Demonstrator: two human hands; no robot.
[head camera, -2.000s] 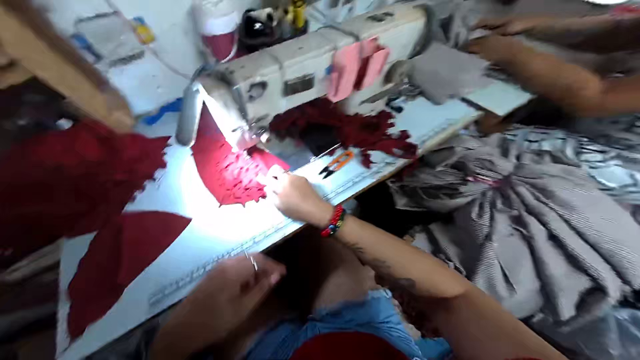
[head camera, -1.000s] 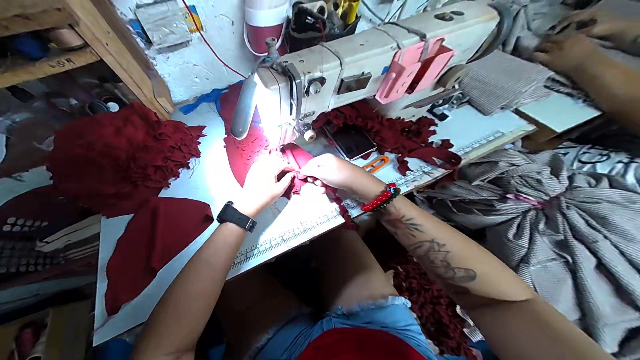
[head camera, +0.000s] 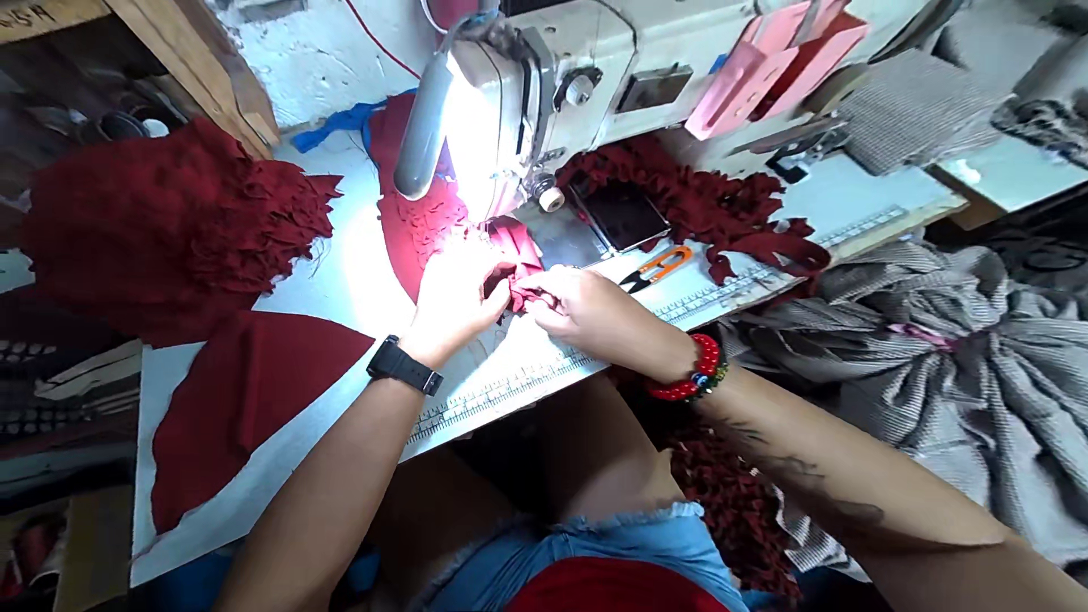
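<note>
My left hand (head camera: 459, 293), with a black watch at its wrist, pinches a red ruffled fabric strip (head camera: 520, 255) just in front of the sewing machine (head camera: 501, 110). My right hand (head camera: 586, 310), above red bead bracelets, grips the same strip close beside it. Under the machine head lies a red fabric panel (head camera: 399, 212) with ruffles on it, partly washed out by the lamp light. The needle and presser foot are hard to make out in the glare. Orange-handled thread snips (head camera: 659, 269) rest to the right of my right hand.
Red ruffled fabric (head camera: 187, 229) is heaped at the left, above a flat red piece (head camera: 255, 408). A dark-screened phone (head camera: 625, 212) and more red strips (head camera: 705, 200) lie behind the snips. Pink holders (head camera: 773, 68) hang on the machine. Grey striped fabric (head camera: 918, 382) is bundled at the right.
Two seconds ago my left hand was apart from the work, near the table's front edge; since the middle frame both hands are together at the red strip. The view has moved closer.
</note>
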